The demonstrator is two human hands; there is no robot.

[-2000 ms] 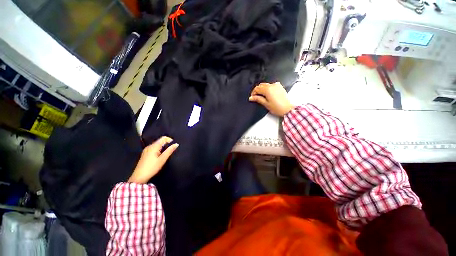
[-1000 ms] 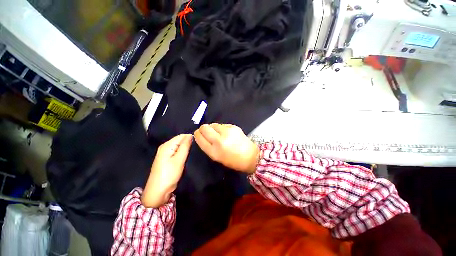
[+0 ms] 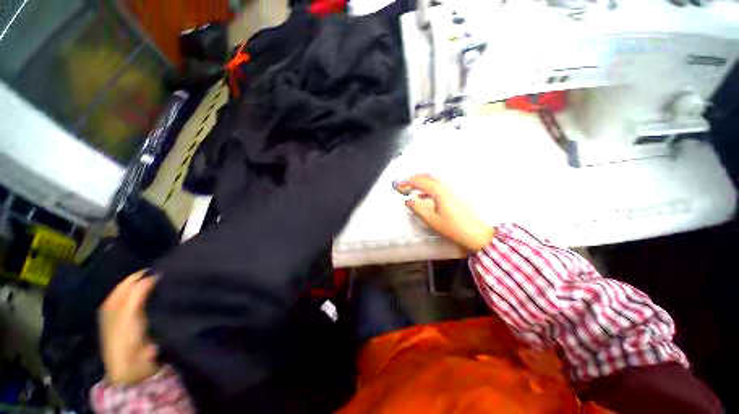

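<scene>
The black garment lies from the back left of the machine table down over my lap. My left hand is blurred at its left edge, with the fingertips gripping the cloth. My right hand is over the white table top right of the cloth, fingers apart and empty. The sewing machine stands at the upper right. Its needle area is beside the garment's right edge, with no hand there. A small white label shows low on the dark cloth.
A slim dark and red tool lies under the machine arm. An orange-red cord is on the garment at the upper left. More black cloth is piled at the far left, near a yellow box. The table's front edge bears ruler marks.
My hands have parted from their meeting point over the garment. The left moved left, with cloth drawn across; the right moved onto the table. The larger white patch is now covered. The view has shifted.
</scene>
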